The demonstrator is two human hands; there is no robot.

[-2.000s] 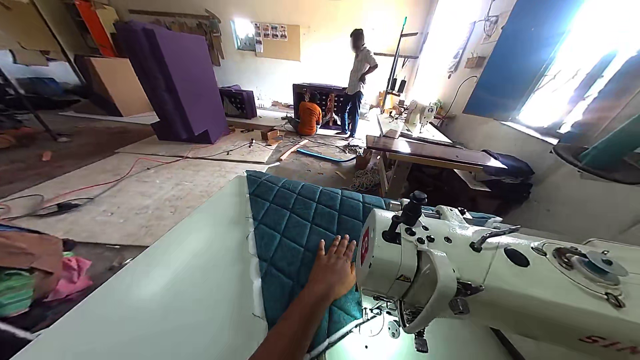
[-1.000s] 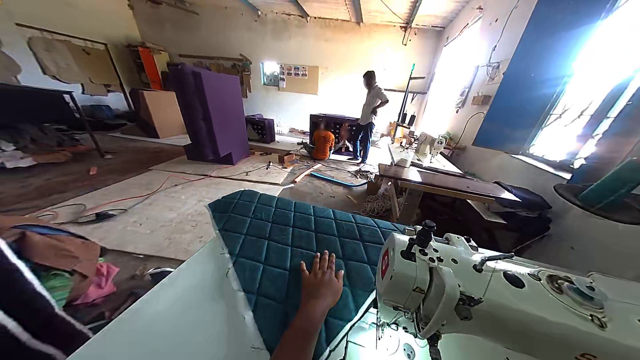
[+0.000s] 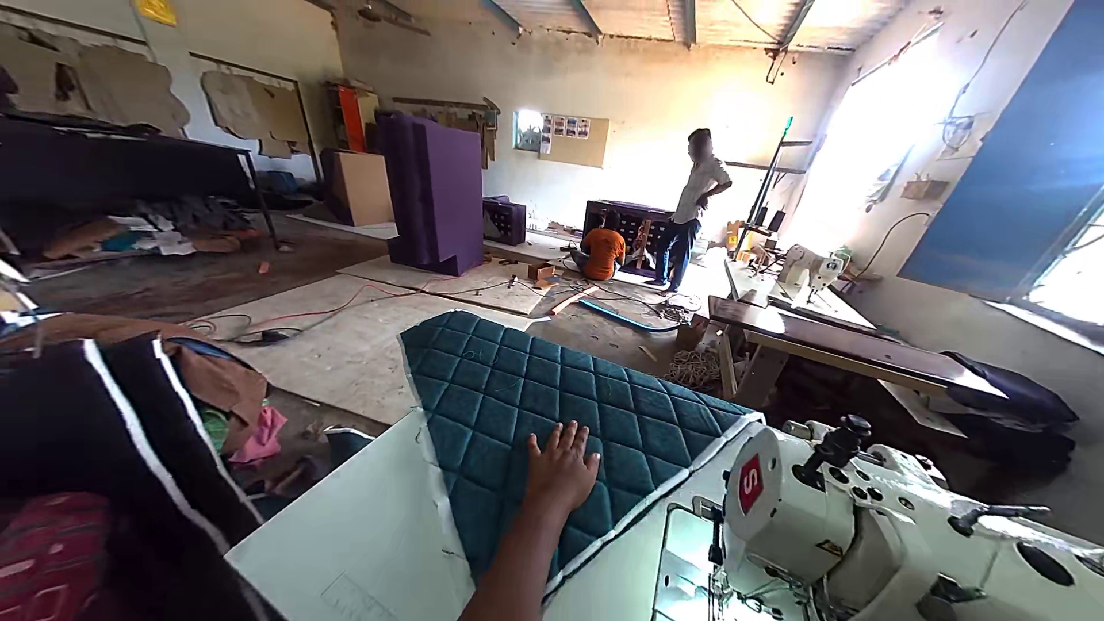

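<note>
A teal quilted fabric panel (image 3: pixel 517 388) with pale edges lies across the white table of a Singer sewing machine (image 3: pixel 828 526). My left hand (image 3: pixel 562 466) rests palm down on the panel with its fingers apart, holding nothing. To its right, the machine's needle area is lit and stands beside the panel's near right edge, apart from it. The panel's far corner reaches past the table edge. My right hand is out of the frame.
Dark cloth with white stripes (image 3: pixel 129 431) lies left of the table (image 3: pixel 345 526). Beyond are a brown-topped bench (image 3: pixel 828 336), a purple upholstered piece (image 3: pixel 440 198), cables on floor boards, a seated person (image 3: pixel 604 250) and a standing person (image 3: pixel 694 207).
The quilted panel has moved away from the needle area, and its far part now spreads out beyond the table edge. My left hand stays on it. The view has swung left.
</note>
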